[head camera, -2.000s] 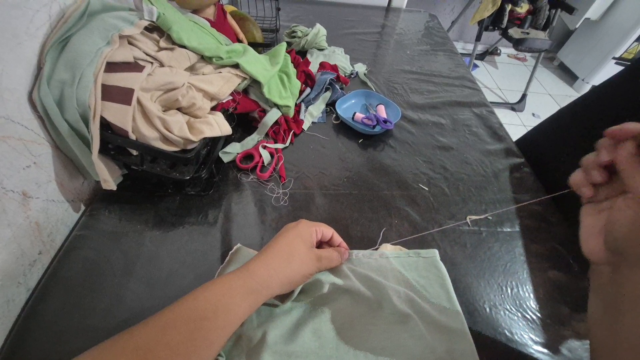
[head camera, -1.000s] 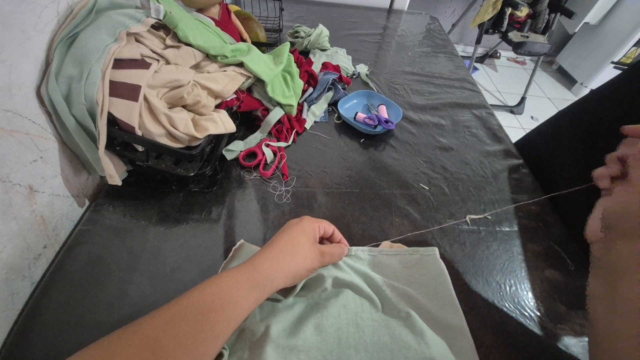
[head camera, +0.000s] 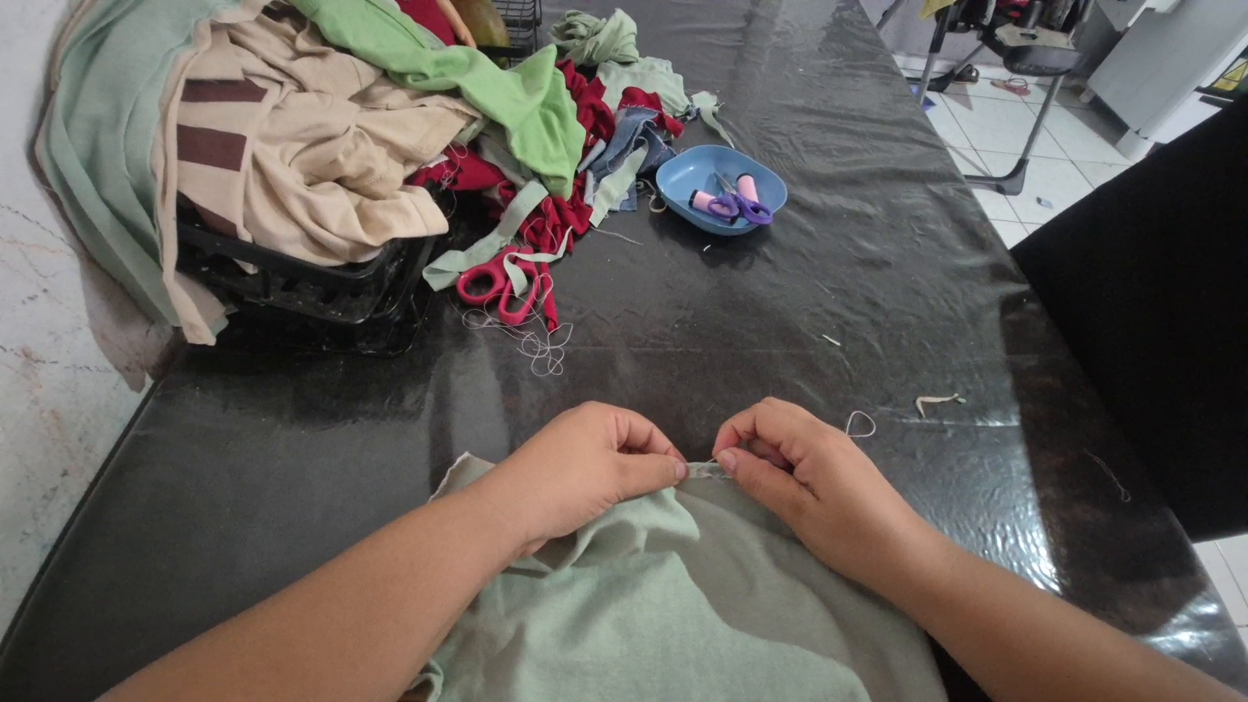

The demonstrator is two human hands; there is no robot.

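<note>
A pale green cloth (head camera: 663, 604) lies over the near edge of the black-covered table. My left hand (head camera: 600, 463) pinches its folded upper hem between thumb and fingers. Just to the right, my right hand (head camera: 795, 463) has thumb and forefinger together at the same hem, with a short bit of thread or needle showing at the fingertips; which of the two is unclear. A loop of pale thread (head camera: 861, 423) shows behind the right hand.
At the left a black plastic basket (head camera: 292, 283) overflows with cloth. Red-handled scissors (head camera: 502, 286) lie by tangled thread (head camera: 542, 349) and fabric scraps. A blue bowl (head camera: 673, 200) holds thread spools and purple-handled scissors. A thread scrap (head camera: 938, 401) lies at the right.
My right hand has come in from the far right, where the thread was stretched taut, to the hem beside my left hand. My left hand keeps its pinch on the cloth.
</note>
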